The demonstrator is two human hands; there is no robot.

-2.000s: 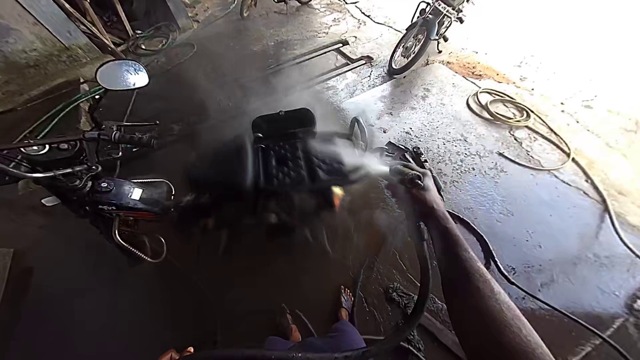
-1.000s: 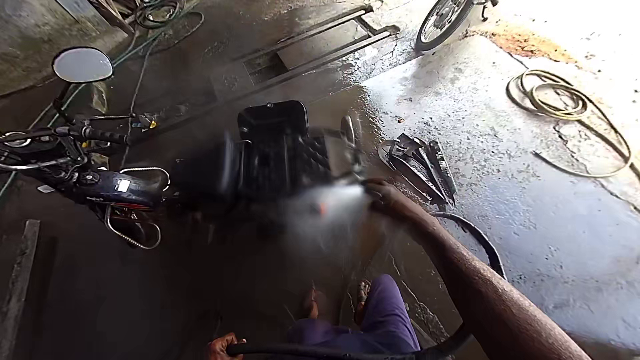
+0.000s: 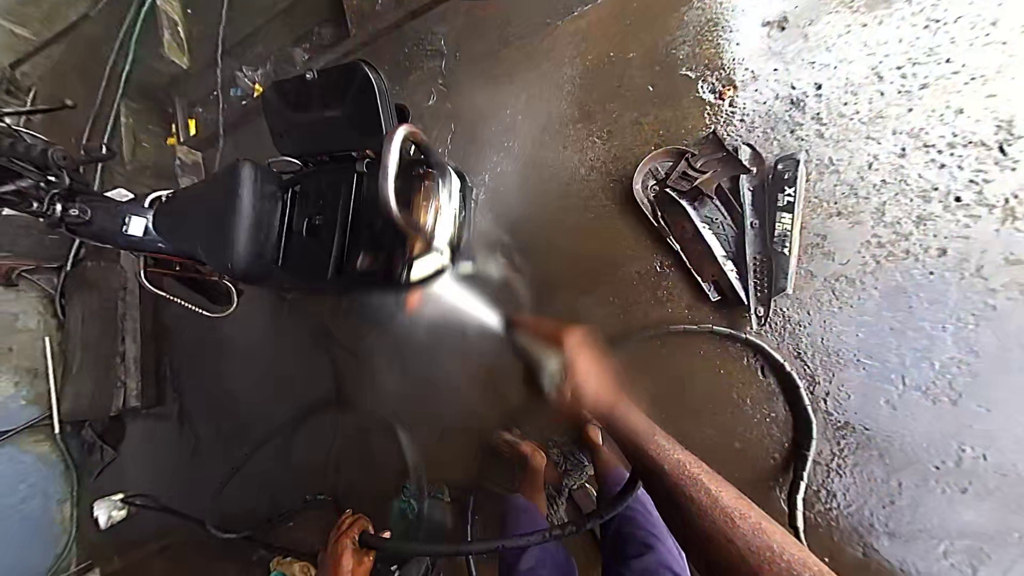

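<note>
My right hand (image 3: 580, 364), blurred, grips a spray nozzle (image 3: 540, 360) that throws a white water jet (image 3: 472, 302) at the rear end of a motorcycle. The motorcycle seat (image 3: 220, 216) is black, with a black rear carrier (image 3: 324, 220) behind it and a curved metal rail (image 3: 392, 176) at the tail. Low in the view, my left hand (image 3: 348, 548) is closed around a black hose (image 3: 480, 546), which passes in front of my legs.
Removed vehicle panels (image 3: 728, 224) lie on the wet floor at the right. A hose loop (image 3: 800, 416) curves below them. My bare feet (image 3: 524, 452) stand on the floor near cables (image 3: 184, 516) at lower left. Wooden planks (image 3: 104, 336) lie at the left.
The jet now meets the motorcycle's tail; before, it crossed the carrier area. The view has shifted strongly and shows the motorcycle's rear closer. Both hands still hold on.
</note>
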